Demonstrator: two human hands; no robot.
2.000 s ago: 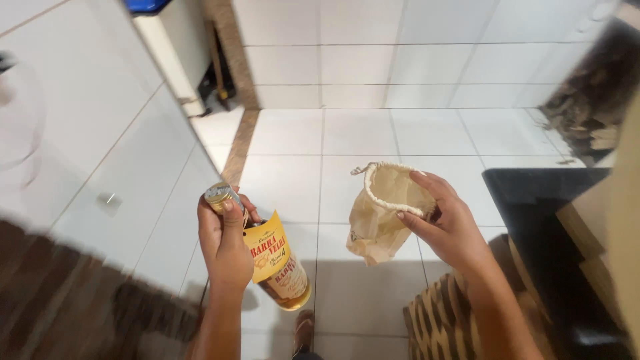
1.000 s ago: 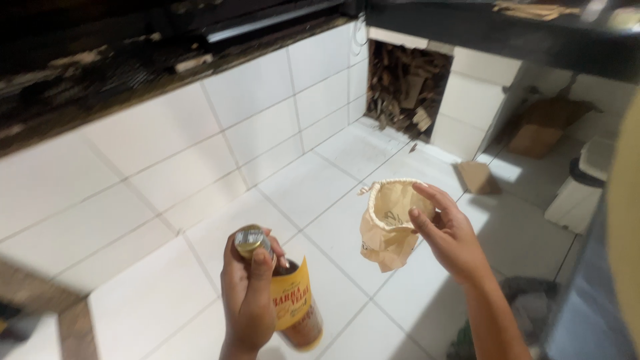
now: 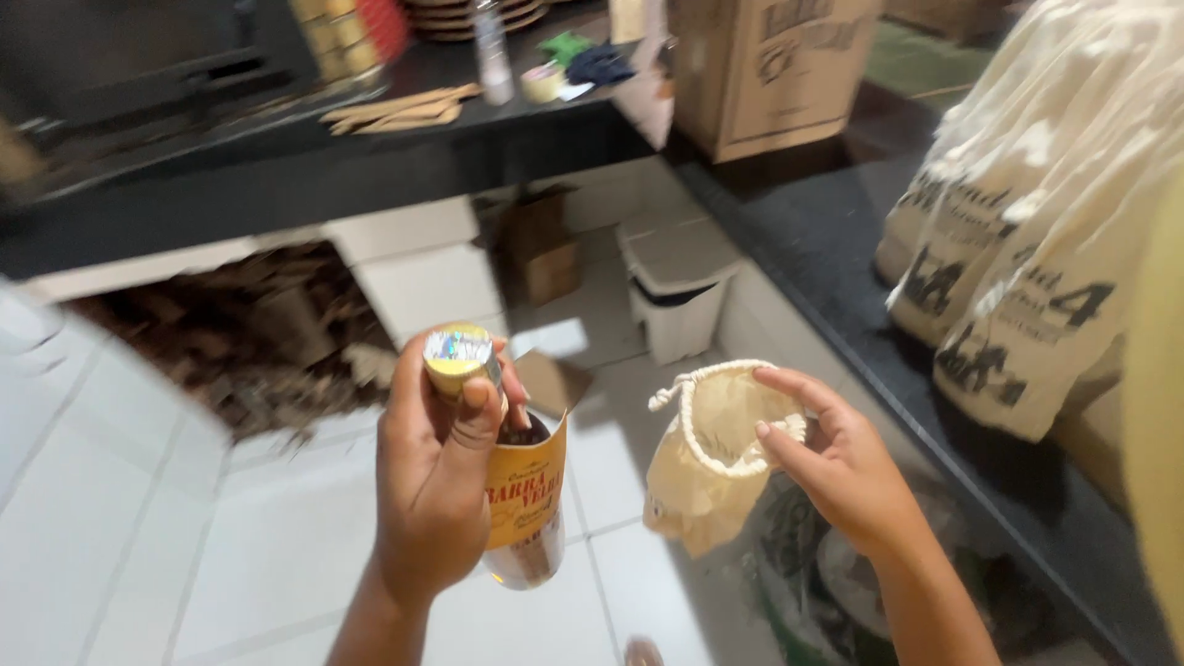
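My left hand (image 3: 435, 462) grips a glass bottle (image 3: 527, 555) by its neck, just under the gold cap. A yellow paper tag with printing hangs round the bottle's shoulder, and amber liquid shows near the base. To the right, my right hand (image 3: 823, 444) pinches the rim of a cream cloth drawstring bag (image 3: 708, 481) between thumb and fingers. The bag's mouth gapes upward, with its white cord knotted at the left. Bottle and bag hang apart over the tiled floor.
Several filled cloth bags (image 3: 1027, 250) stand on the dark counter (image 3: 795, 250) at right, near a cardboard box (image 3: 772, 74). Wood strips (image 3: 402, 109) and a clear bottle (image 3: 492, 55) lie or stand on the back counter. Below are a white bin (image 3: 680, 287) and a firewood recess (image 3: 268, 324).
The view has swung right and up, from the tiled wall and floor to the counters. Both hands keep their holds on the bottle and the bag.
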